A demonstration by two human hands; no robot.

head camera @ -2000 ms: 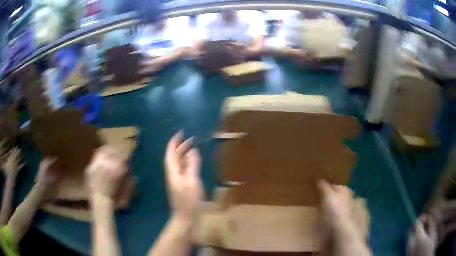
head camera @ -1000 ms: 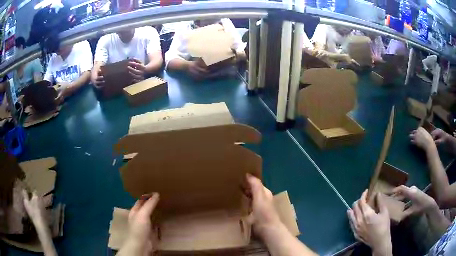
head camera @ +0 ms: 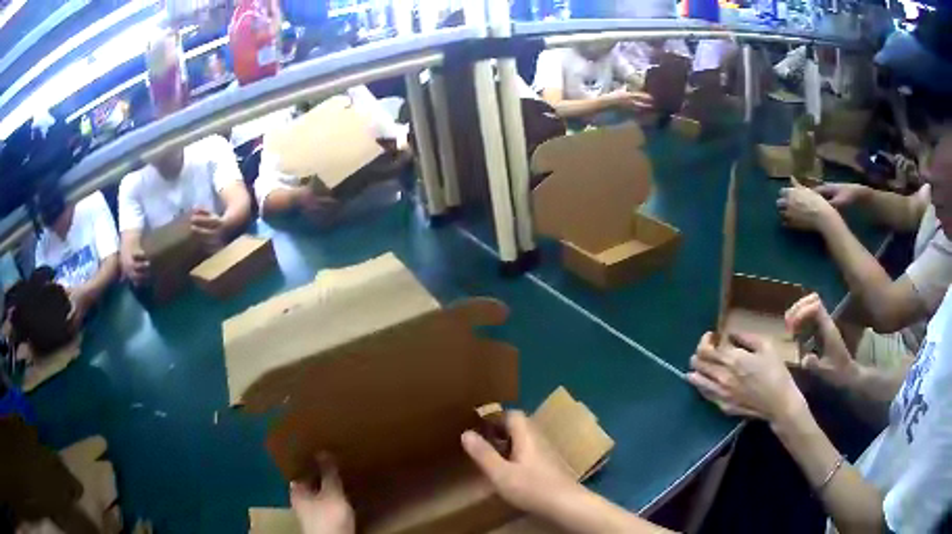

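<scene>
A part-folded brown box [head camera: 386,402] stands in front of me, its lid panel with rounded ears upright and leaning back, its shallow tray towards me. My left hand [head camera: 322,503] grips the box's left side near the fold, cut off by the lower edge. My right hand [head camera: 519,459] is at the right wall, fingers at a small folded end flap [head camera: 489,415]. Flat blanks [head camera: 572,433] stick out from under the box at the right. The near part of the tray is cut off by the frame.
A flat cardboard piece [head camera: 329,323] lies behind the lid. An open box [head camera: 621,250] stands right of the pale posts [head camera: 503,162]. A neighbour's hands [head camera: 752,373] hold another box at the right. A low closed box [head camera: 235,265] lies across the table before seated workers.
The view has swung right, so the box appears lower and tilted. Both my hands stay on it; the right hand's fingers have moved onto the right end flap.
</scene>
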